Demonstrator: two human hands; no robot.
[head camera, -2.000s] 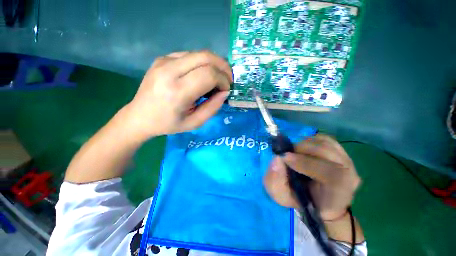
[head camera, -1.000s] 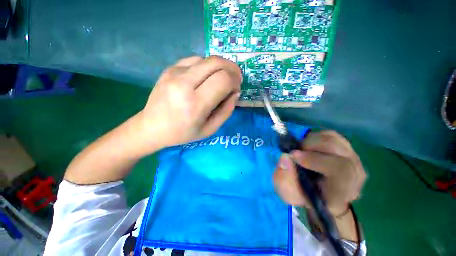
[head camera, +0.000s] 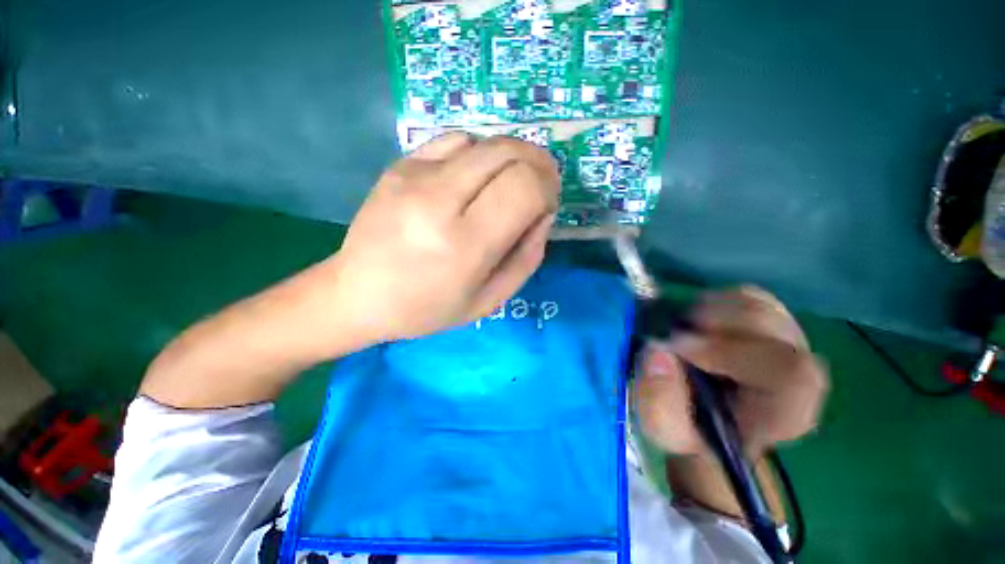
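Note:
A green PCB panel (head camera: 531, 90) lies at top centre, its upper end cut off by the picture's edge. A tan backing board (head camera: 590, 232) shows along its near edge. My left hand (head camera: 452, 237) covers the panel's lower left, fingers bent and drawn together; its fingertips are mostly hidden and I see no wire in them. My right hand (head camera: 733, 375), blurred, holds the soldering iron (head camera: 716, 410) by its black handle. The iron's blurred silver barrel points up-left, its tip near the panel's lower right edge; whether they touch is unclear.
The dark green mat (head camera: 799, 143) spans the bench. A round tin (head camera: 970, 190) is at the right edge. A blue apron (head camera: 468, 441) covers my lap. A black cord hangs at right. Red objects (head camera: 66, 454) and a brown box lie low at left.
The panel has shifted left in view, and my left hand has moved right over its lower part. The iron's tip has moved right and down, from over the boards to the near edge.

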